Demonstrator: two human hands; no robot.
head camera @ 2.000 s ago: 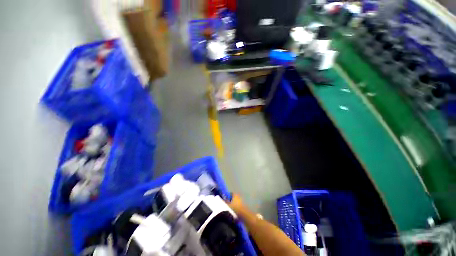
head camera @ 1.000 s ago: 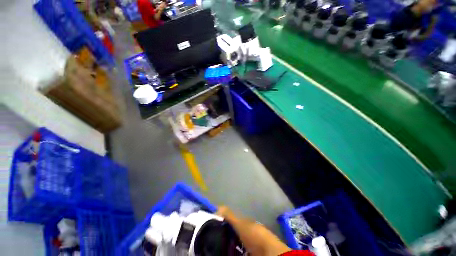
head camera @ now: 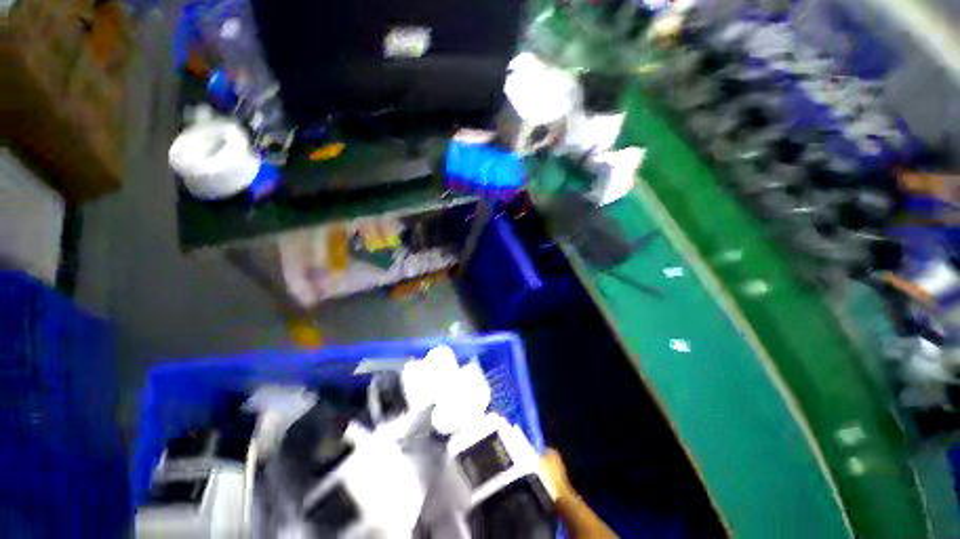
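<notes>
A blue plastic crate [head camera: 284,361] is at the bottom of the view, full of jumbled white and black security cameras [head camera: 384,474]. The picture is blurred. My right hand [head camera: 556,480] is at the crate's right side, its fingers on the side wall near the rim. The crate's near end is cut off by the picture's bottom edge. My left hand is not in view.
A green-topped bench [head camera: 690,384] runs along the right, beside a green conveyor [head camera: 779,316] with blurred units beyond it. Ahead is a desk with a black monitor [head camera: 390,63] and a white roll [head camera: 214,158]. Blue crates [head camera: 53,411] stand left, with a brown carton [head camera: 63,105] behind.
The view has moved forward and turned, so the desk and monitor look nearer. More of the held crate shows. The blue crate on the floor at lower right has left the view.
</notes>
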